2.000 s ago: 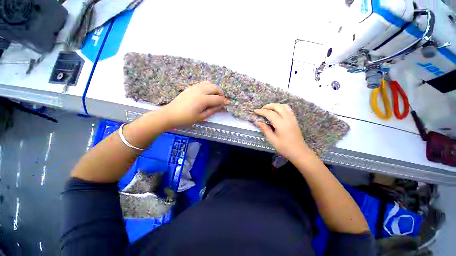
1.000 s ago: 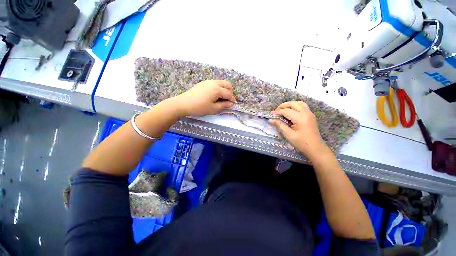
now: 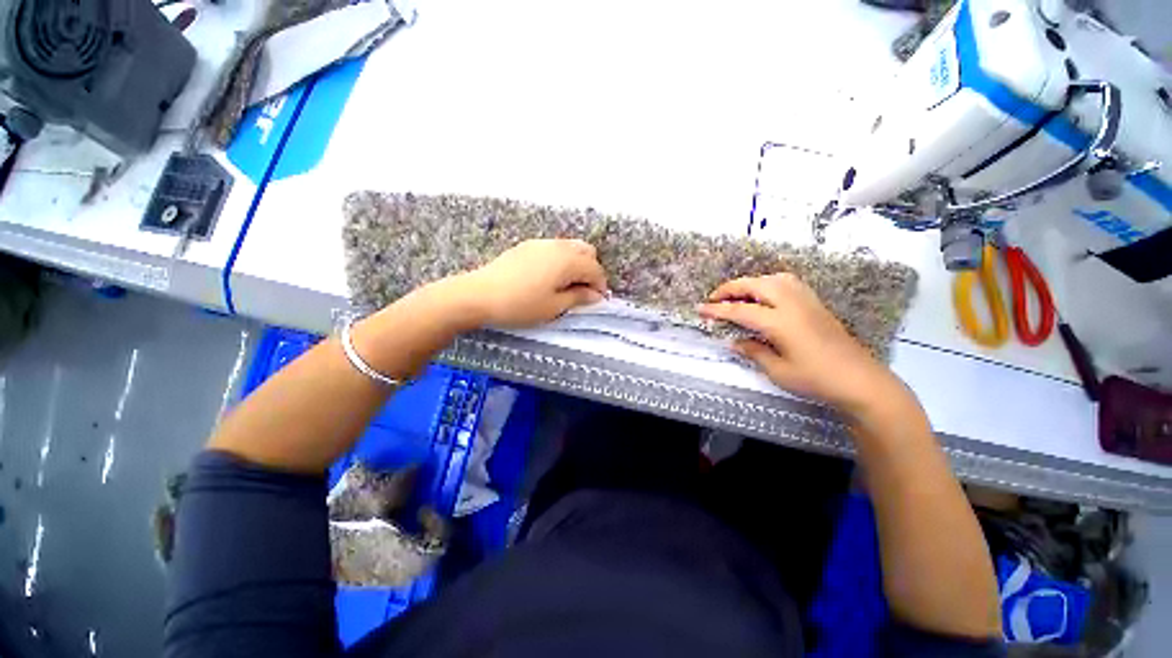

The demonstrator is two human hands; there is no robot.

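Observation:
A curved tweed panel lies flat along the table's front edge, its fleck side up. A pale strip shows along its near edge between my hands. My left hand grips the near edge of the panel at its middle, fingertips pinched. My right hand lies on the panel to the right, fingers bent at the near edge beside the pale strip. Its thumb and fingertips hold the edge. The undersides of both hands are hidden.
A white sewing machine stands at the right. Scissors with yellow and red handles, a dark-handled tool and a dark red case lie near it. Tweed pieces and another machine part are back left. A blue crate stands below the edge.
The panel's near edge has been turned so more of the pale strip shows. The panel's upper edge looks straighter. Both hands remain at the near edge, the right slightly lower.

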